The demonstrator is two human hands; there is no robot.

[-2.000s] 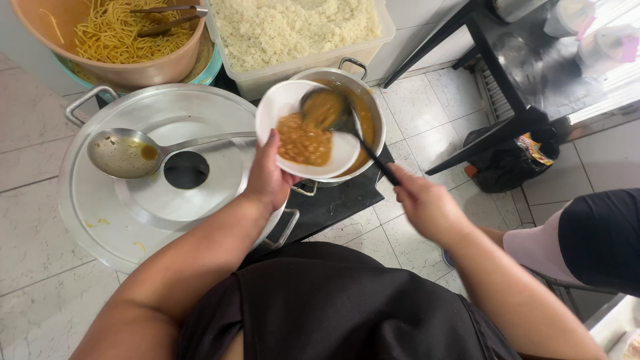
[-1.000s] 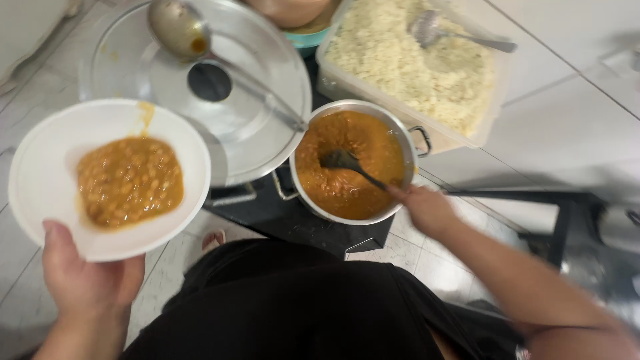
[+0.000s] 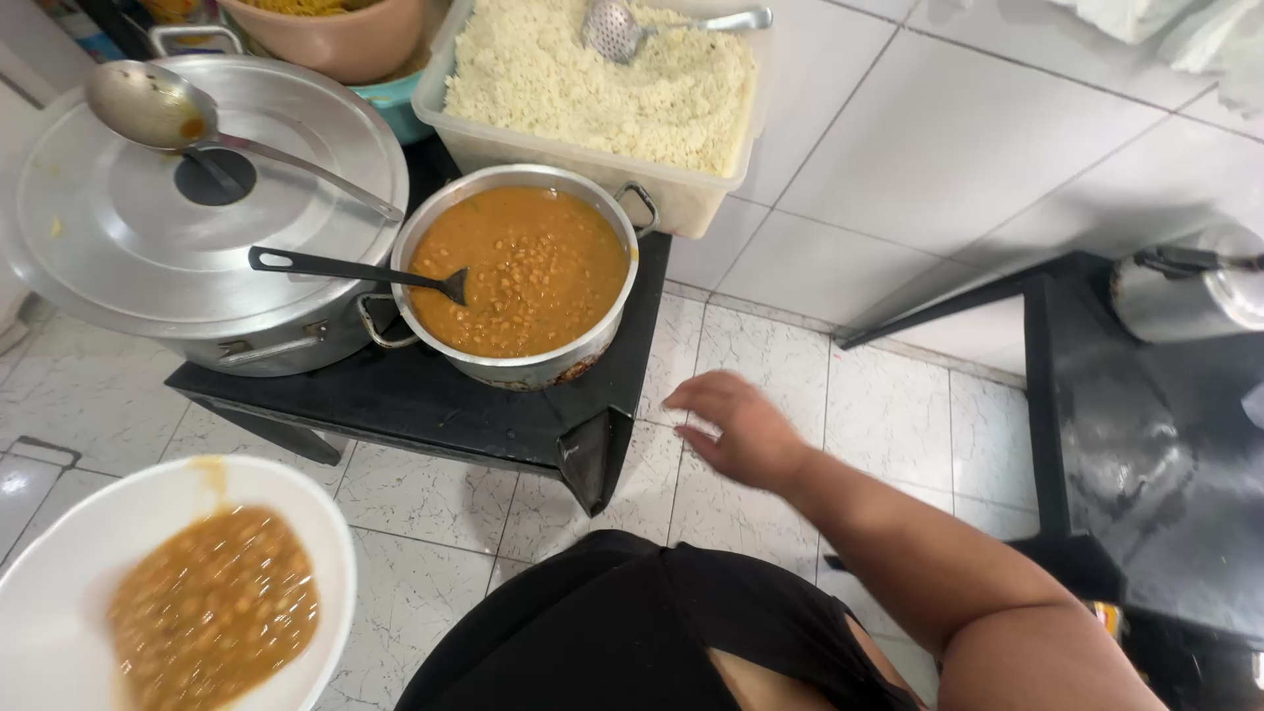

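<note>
A white bowl point(image 3: 326, 553) with stewed beans point(image 3: 217, 602) fills the lower left corner, tilted toward the view; my left hand is out of sight. My right hand point(image 3: 736, 430) holds nothing, its fingers apart, over the floor to the right of the low black table point(image 3: 474, 425). On that table stands a metal pot point(image 3: 523, 370) of beans in orange-brown sauce. A black ladle point(image 3: 346, 267) rests in it, its handle leaning over the left rim.
Left of the pot is a large lidded aluminium pot point(image 3: 306, 109) with a metal spoon point(image 3: 148, 104) on its lid. Behind stand a plastic tub point(image 3: 592, 163) of rice with a slotted spoon point(image 3: 614, 32) and a pinkish bowl point(image 3: 326, 39) of noodles. A black table point(image 3: 1136, 444) is at the right.
My right hand has let go of the black ladle, which now leans in the bean pot, and has moved away from it. My left hand, seen under the white bowl before, is out of sight.
</note>
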